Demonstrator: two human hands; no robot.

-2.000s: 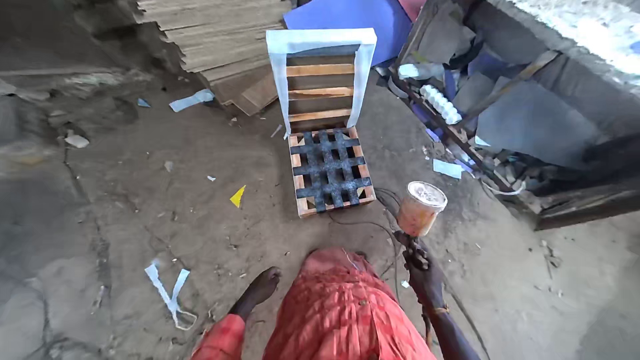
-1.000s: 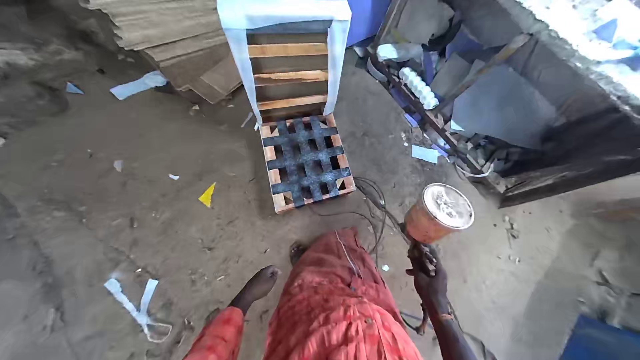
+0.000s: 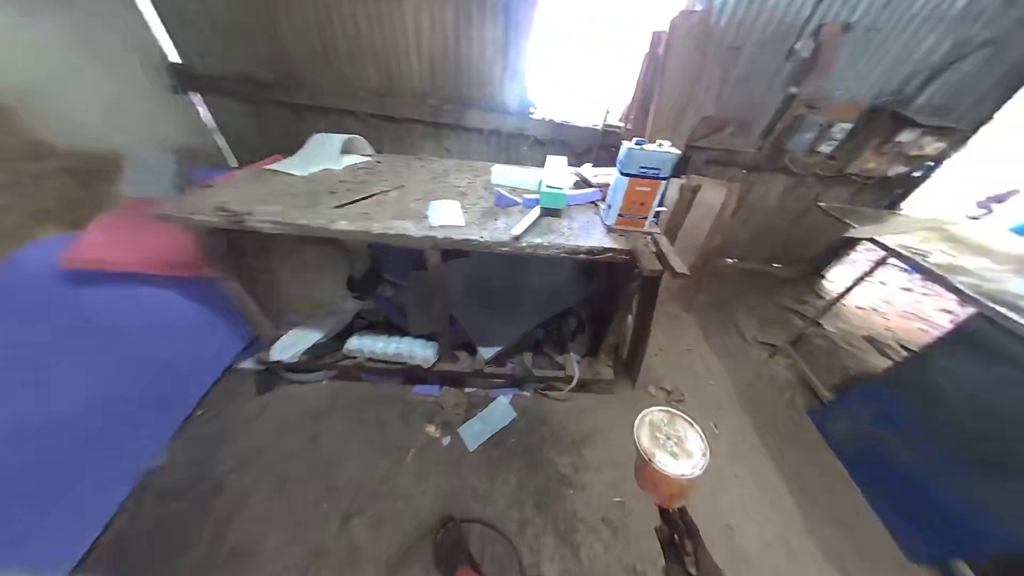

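Observation:
My right hand enters at the bottom edge, right of centre, closed under an orange cup with a round, whitish, stained lid. The cup stands roughly upright above the fingers; what lies inside the grip is mostly hidden. At the bottom centre, a dark shape shows beside a bit of red cloth; whether it is my left hand or a foot I cannot tell. A thin dark hose or cable curves over the floor to its right.
A wooden workbench spans the middle, bearing a blue and orange metal can, foam offcuts and a white sheet. Scraps fill its lower shelf. Blue foam stands left; a dark blue panel is at right.
The view has swung up and right, from the webbed wooden chair frame to the workbench. That frame is out of sight. The cup remains in my right hand.

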